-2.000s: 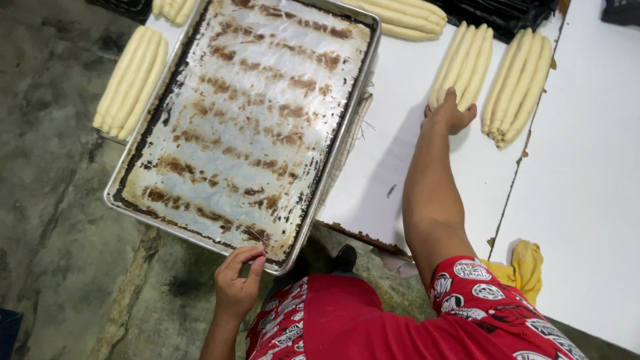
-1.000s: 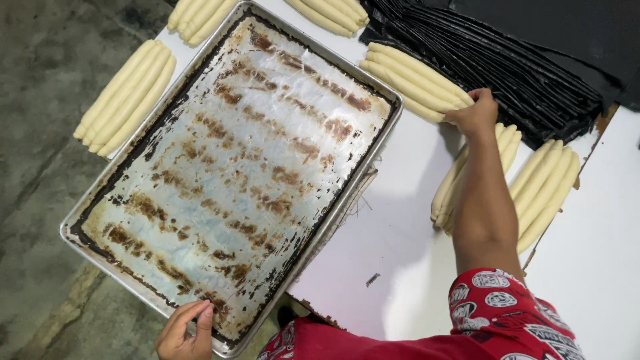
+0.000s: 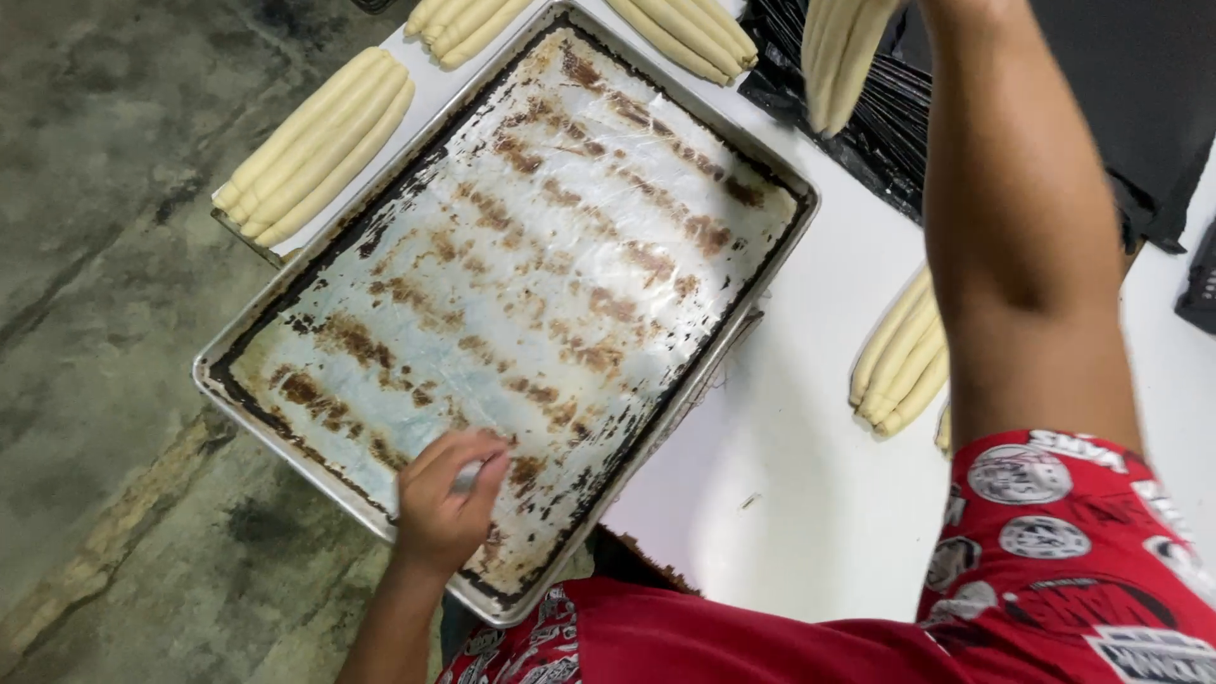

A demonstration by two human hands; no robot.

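My left hand (image 3: 446, 508) is over the near end of a metal baking tray (image 3: 532, 332), its fingers bent and a gap between thumb and forefinger, with nothing seen in it. The tray is lined with a shiny, brown-stained sheet and lies tilted on the white table. At the top edge, my right hand (image 3: 964, 8) is mostly cut off. Beside it a bundle of pale dough strands (image 3: 845, 62) hangs above black plastic, seemingly in its grip, though the fingers are hidden. A second dough bundle (image 3: 902, 356) lies partly behind my right forearm.
More dough bundles lie on the white table (image 3: 779, 456) around the tray: at its left (image 3: 318, 147), at the top (image 3: 465, 24) and at the top right (image 3: 684, 33). Folded black plastic (image 3: 879, 114) covers the back right. Concrete floor (image 3: 123, 380) shows at the left.
A second ago my right hand was at the end of a dough bundle beside the tray's right corner. That bundle is now up off the table, further right. My left hand has moved further over the tray.
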